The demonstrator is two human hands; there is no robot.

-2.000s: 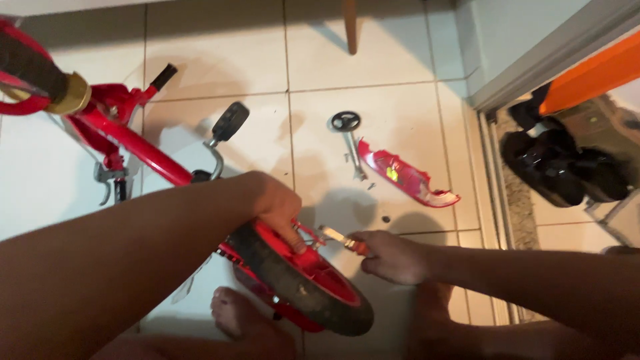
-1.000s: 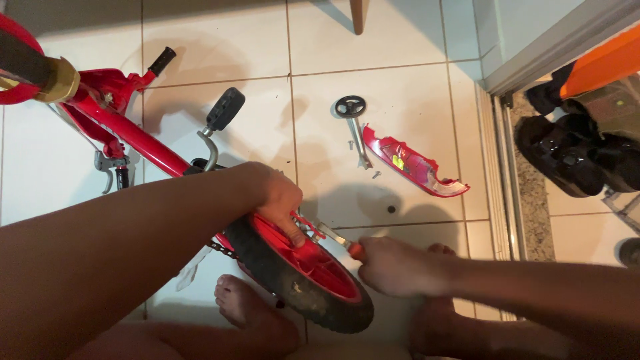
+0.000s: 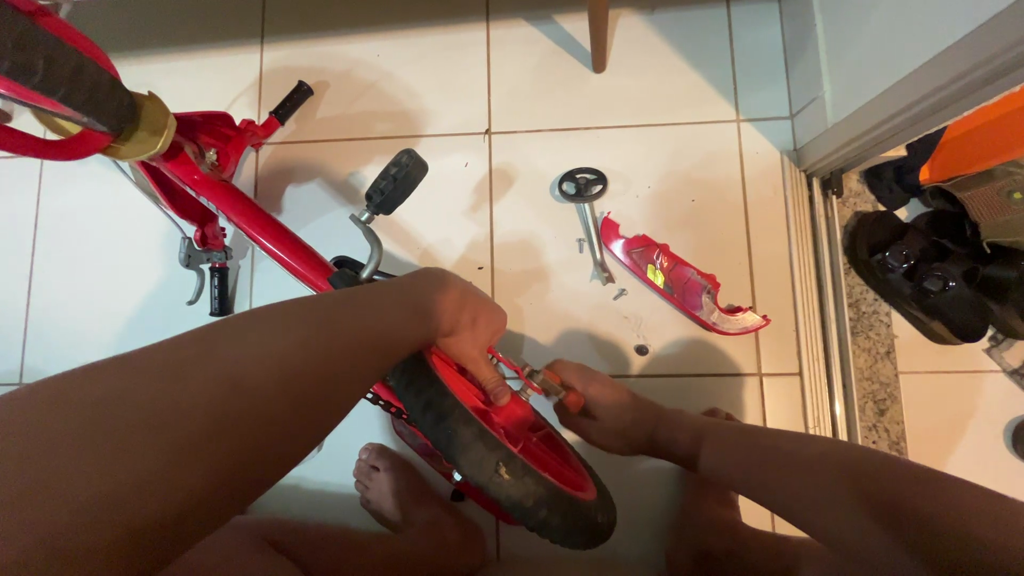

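Observation:
A small red bicycle lies upside down across the tiled floor, its frame tube [image 3: 256, 224] running toward a wheel with a black tire [image 3: 496, 456] and red rim. My left hand [image 3: 472, 328] rests on this wheel near the hub, its thumb against the red rim. My right hand [image 3: 600, 408] grips an orange-handled tool [image 3: 564, 390], probably pliers, whose metal head is at the axle hardware beside the wheel. The exact contact at the nut is partly hidden. A black pedal [image 3: 396, 182] on a bent crank stands above my left wrist.
A broken red plastic cover [image 3: 672, 280] lies beside a metal stem with a black wheel-shaped end [image 3: 582, 185]. Loose screws [image 3: 620, 294] and a small dark round piece [image 3: 642, 350] are near them. Black shoes [image 3: 920, 272] sit beyond the door track; a wooden leg [image 3: 598, 36] stands at top.
The tool in my right hand has turned from reaching out lengthwise toward the axle to sitting close against it. My left hand stays on the wheel.

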